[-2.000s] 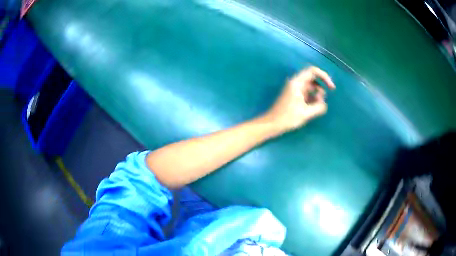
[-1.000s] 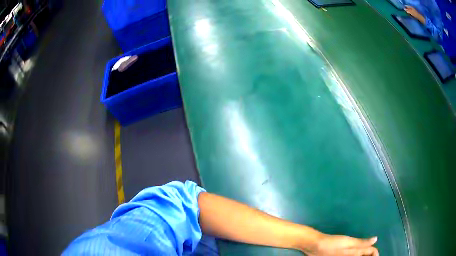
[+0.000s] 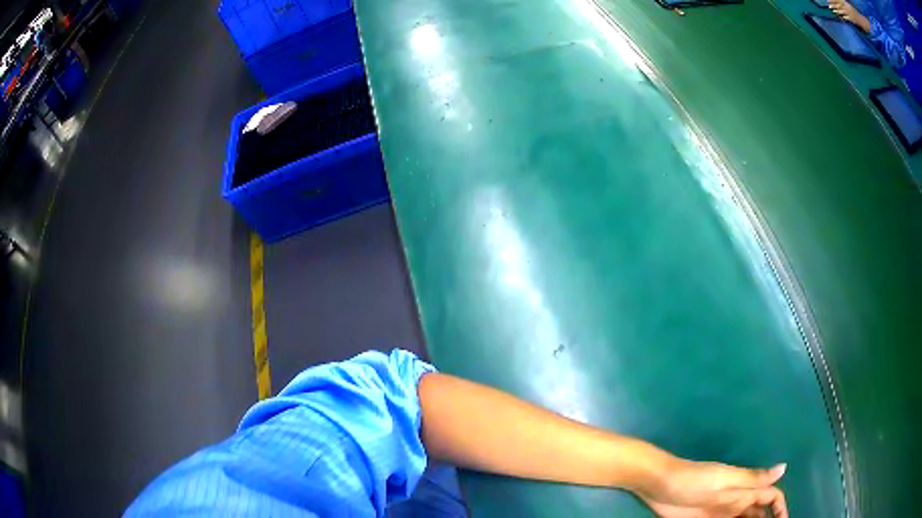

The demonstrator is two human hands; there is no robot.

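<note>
My left hand is at the bottom right, over the green bench mat. It reaches in from the lower left with a bare forearm and a rolled blue sleeve. Its fingers are bent, and its lower part is cut off by the bottom edge. No object shows in it, but I cannot tell whether the fingertips pinch something small. My right hand is out of the picture.
Blue bins stand on the floor left of the bench, one holding a white item. Yellow-black tape marks the floor. Dark-bordered panels lie far right, near another person's hand. Another dark panel edge shows at the top.
The view has swung since the first frame, so the fixture at the lower right is gone and the bins show fully. Since the second, my left hand appears slightly further right, its fingers more bent.
</note>
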